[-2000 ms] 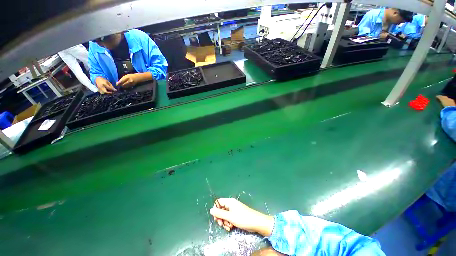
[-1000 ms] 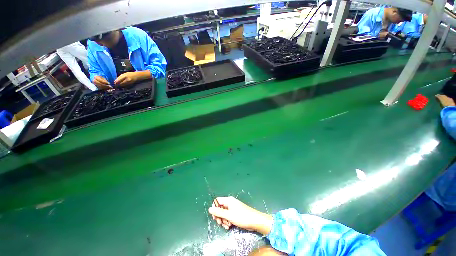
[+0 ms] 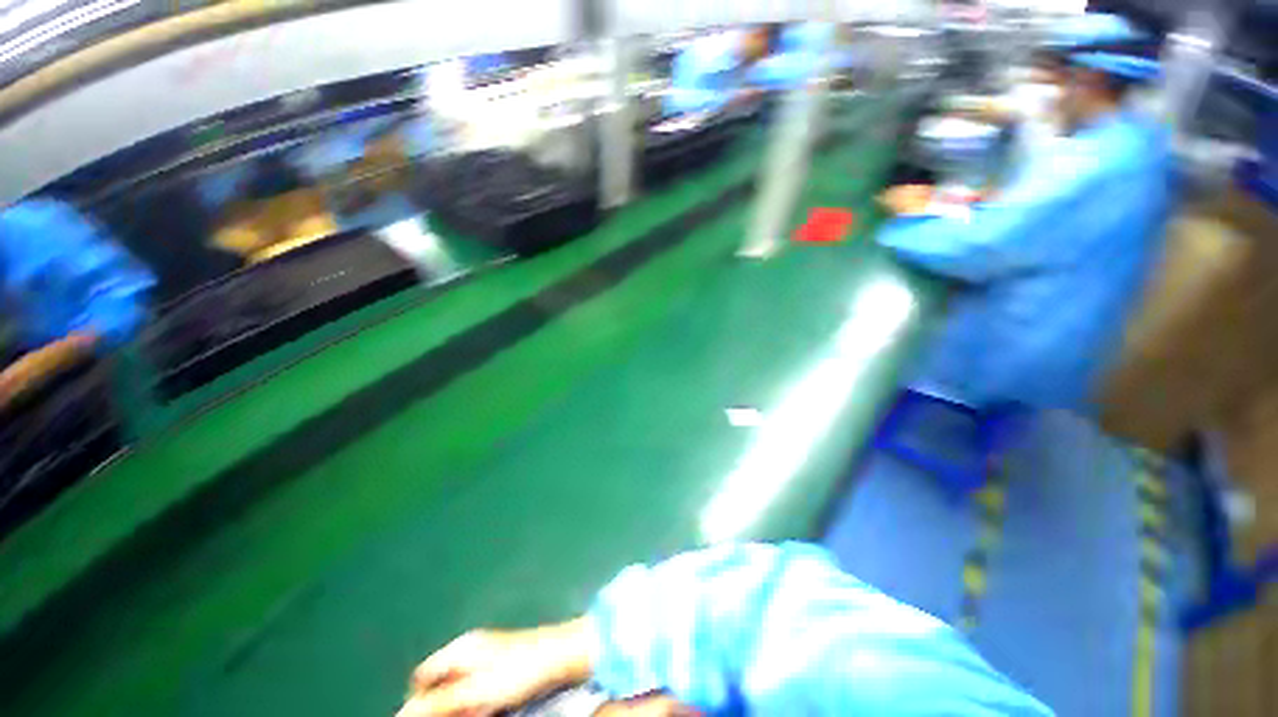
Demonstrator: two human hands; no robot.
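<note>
My right hand (image 3: 491, 672), in a light blue sleeve, is low in the frame over the green bench top (image 3: 589, 448). It is blurred and cut off by the bottom edge. Its fingers look curled; whether they hold the thin dark tool cannot be seen. A small patch of skin, likely my left hand (image 3: 648, 706), shows at the bottom edge under the sleeve, mostly out of the picture. A small white scrap (image 3: 744, 418) lies on the green surface.
A person in blue (image 3: 1044, 238) sits at the bench on the right, near red pieces (image 3: 824, 226). A white post (image 3: 785, 168) stands on the bench. Black trays (image 3: 505, 196) line the far side. Another blue sleeve (image 3: 70, 273) is at far left.
The view has swung right and is now blurred. The seated person on the right has come into view, and the far-side trays have shifted left. My right hand appears lower and further left.
</note>
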